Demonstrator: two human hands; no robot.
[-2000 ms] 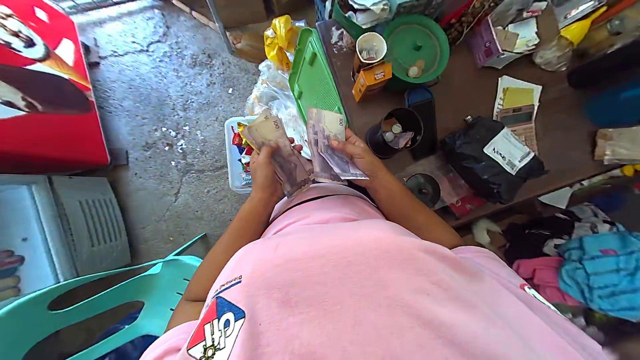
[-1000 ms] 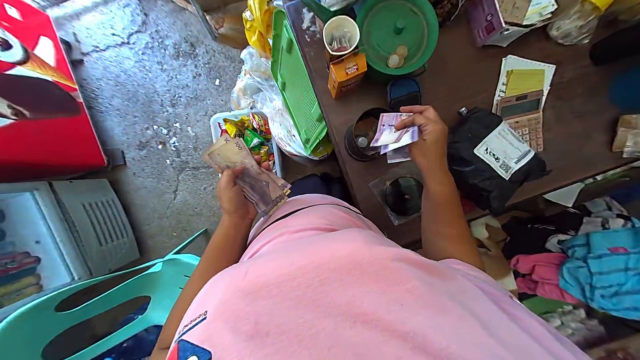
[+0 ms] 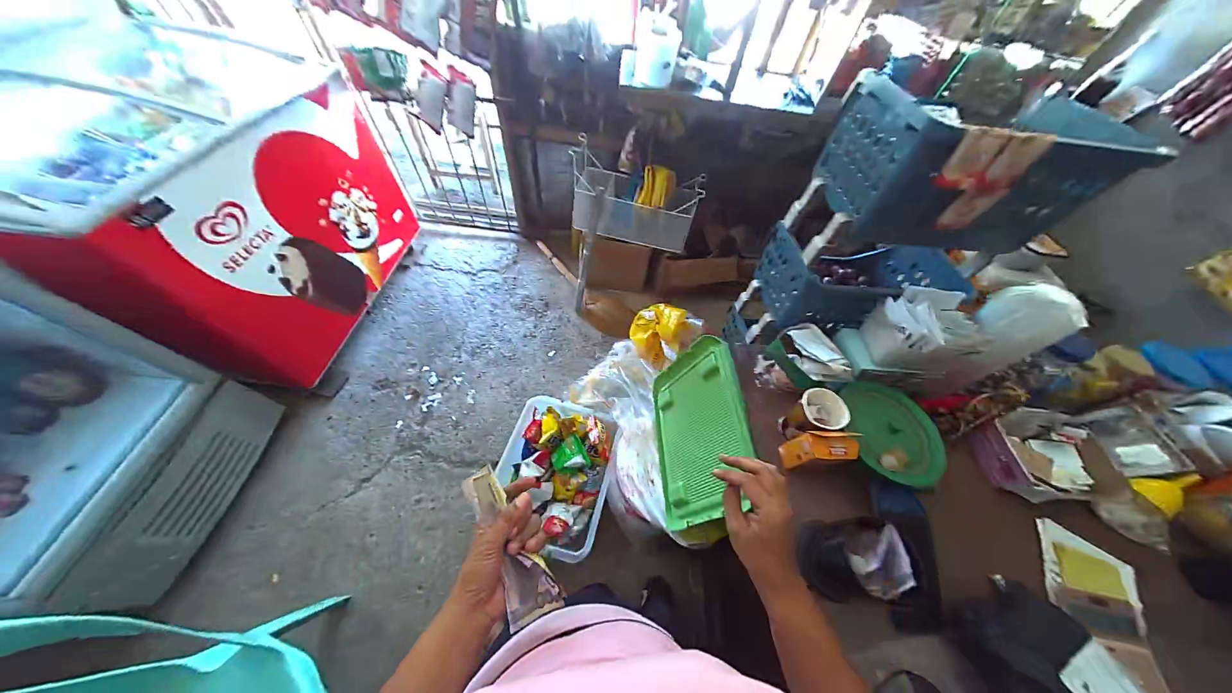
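Note:
My left hand is closed on a bundle of banknotes, whose ends stick out above and below the fingers. Just past it stands a clear plastic tub filled with colourful snack packets. My right hand has its fingers apart and holds nothing; it hovers at the lower right edge of a green plastic lid, and touch cannot be told. To its right on the table is a dark round container with purplish banknotes in it, somewhat blurred.
A green round lid with coins, a paper cup and a small orange box are on the brown table. Blue stacked baskets rise behind. A red freezer stands left, a turquoise plastic chair lower left.
My right hand has let go of the purplish banknotes it held and moved left to the green lid. My left hand still holds its notes. The view has tilted up toward the room.

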